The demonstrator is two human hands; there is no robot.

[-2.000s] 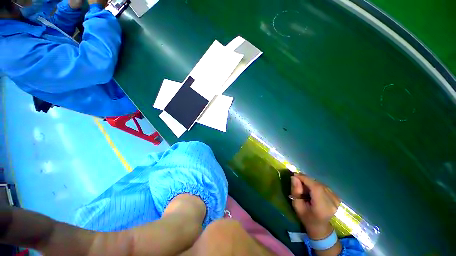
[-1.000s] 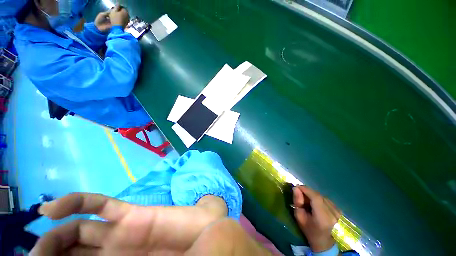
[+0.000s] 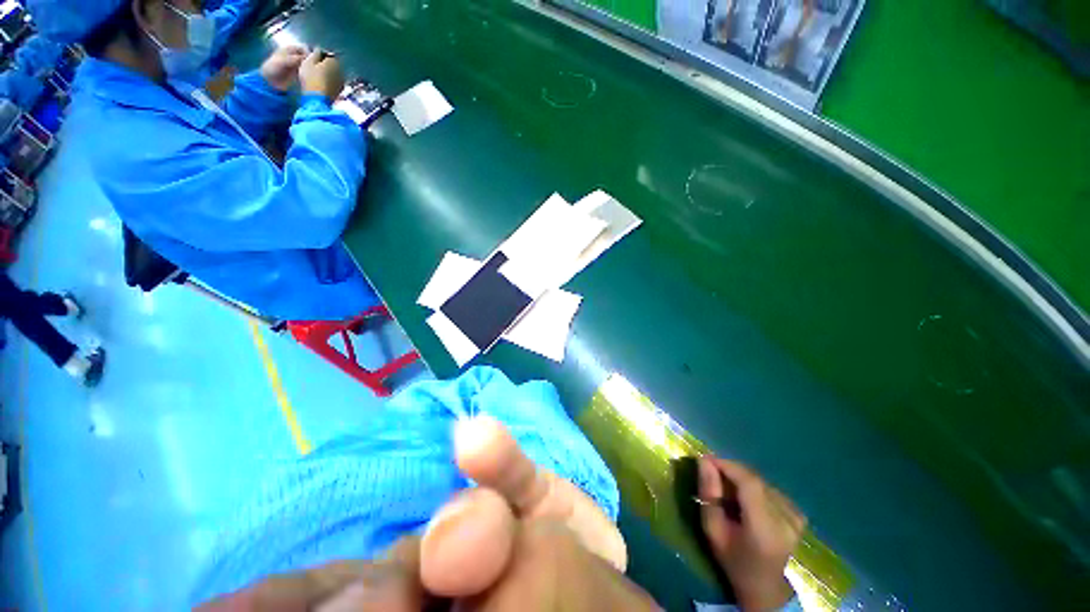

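An amber film strip (image 3: 624, 440) lies flat on the glossy dark green surface, with bright glare along it. My right hand (image 3: 747, 526) is over the film, its fingers curled at a dark slim shape; I cannot tell whether that is a tool or shadow. My left hand (image 3: 514, 526) is large and blurred close to the camera, fingertips close together, with a bright spot at one tip; I cannot tell whether it holds anything. White sheets (image 3: 552, 242) lie fanned beyond my left sleeve, with a black sheet (image 3: 487, 304) on them.
At upper left a worker in a blue smock (image 3: 227, 179) handles a small device (image 3: 361, 103) beside a pale plate (image 3: 421, 108). A red stool (image 3: 359, 349) stands by the table edge. A metal rail (image 3: 885, 167) runs along the far side. Another person's legs (image 3: 42, 317) show at left.
The view has shifted, showing more of the neighbouring worker and the far rail. My left hand's spread fingers have come together. My right hand stays over the film; the sheets lie as before.
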